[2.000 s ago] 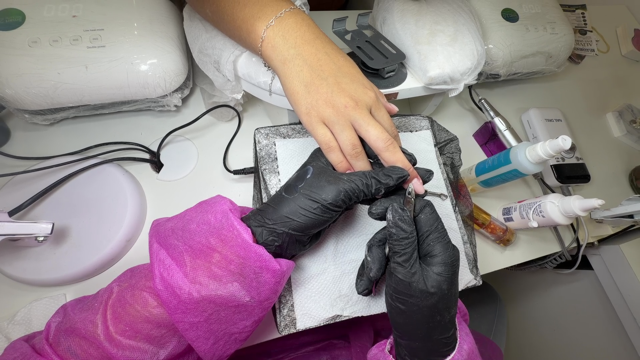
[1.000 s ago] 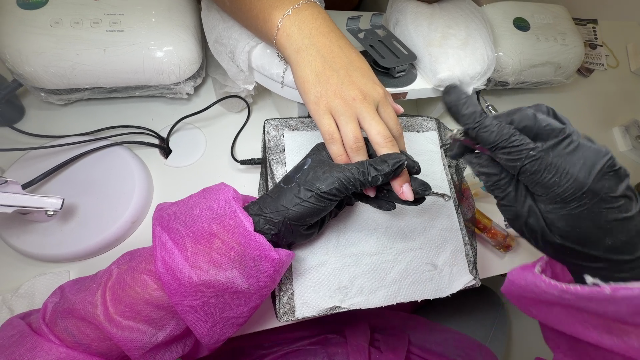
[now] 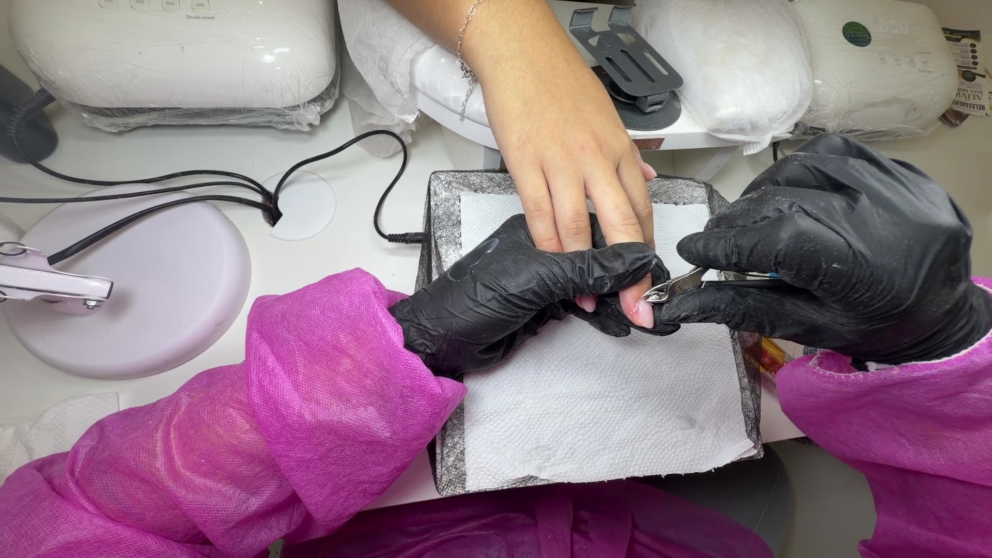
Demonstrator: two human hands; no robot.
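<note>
My left hand (image 3: 511,291), in a black glove, grips a finger of another person's hand (image 3: 573,163), which reaches in from the top. My right hand (image 3: 837,256), gloved too, is closed around metal cuticle nippers (image 3: 676,286). The nippers' jaws touch the skin beside the nail of that finger, where the skin looks reddish. Under the hands a white paper towel (image 3: 604,411) lies on a cushion in a dark mesh cover (image 3: 451,465). My right palm and most of the nippers' handles are hidden.
A plastic-wrapped white device (image 3: 178,54) stands at the back left, another wrapped device (image 3: 876,70) at the back right. A grey metal holder (image 3: 632,66) sits on a white stand. Black cables (image 3: 341,143) cross the table by a round lamp base (image 3: 132,287).
My right hand was at the finger, then raised away to the right, and is now back at the finger from the right with the nippers. The metal tool near my left fingers no longer shows.
</note>
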